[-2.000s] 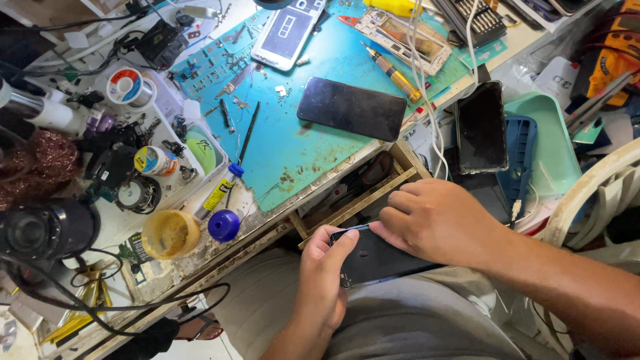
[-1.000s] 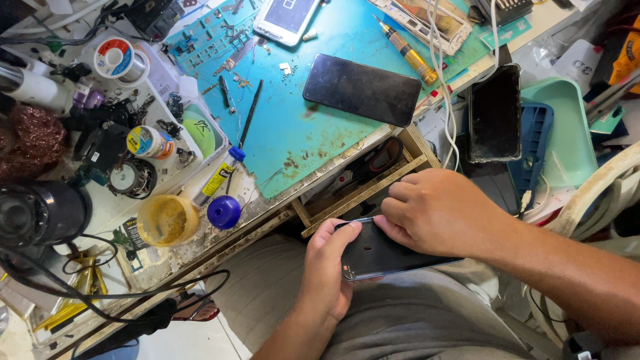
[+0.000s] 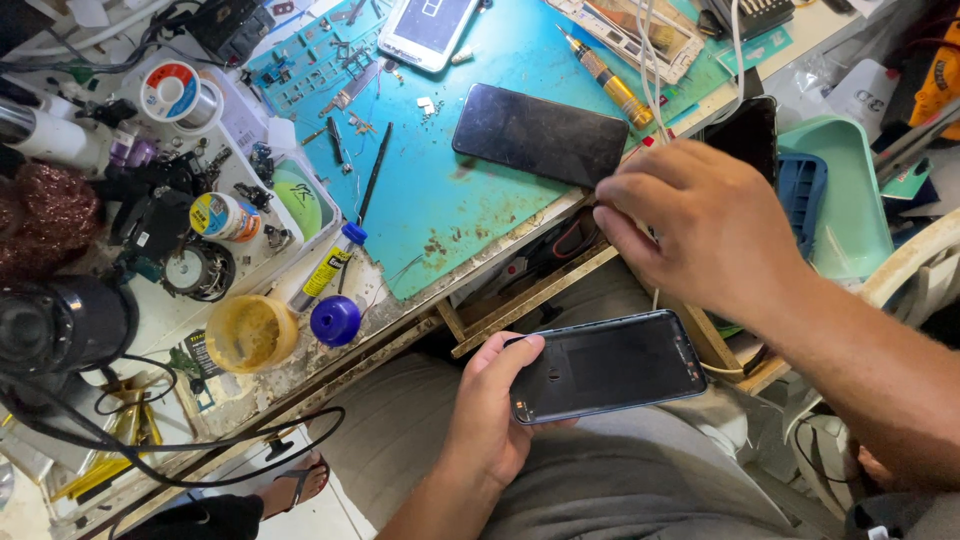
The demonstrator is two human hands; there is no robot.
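My left hand [image 3: 499,397] grips the left end of a dark phone back housing [image 3: 611,367], its thumb over the rim and its hollow inner side facing up, above my lap. My right hand [image 3: 690,217] is raised off the housing, over the bench edge and open drawer, with thumb and fingertips near each other; whether anything small is between them cannot be told. Just beyond those fingertips a black phone [image 3: 540,135] lies face up on the blue work mat [image 3: 420,195]. A gold-handled precision screwdriver [image 3: 606,77] rests behind it, near a white phone [image 3: 427,30].
An open wooden drawer [image 3: 536,300] juts out under the bench. At left stand a solder spool [image 3: 170,90], a yellow paste tub [image 3: 251,334], a blue-capped tube [image 3: 328,268] and a tray of small parts. White cables hang beside my right hand. A mint-green tray [image 3: 840,202] is at right.
My right hand has left the housing and moved up and away toward the black phone. My left hand still holds the housing, whose inner side is now more fully in view.
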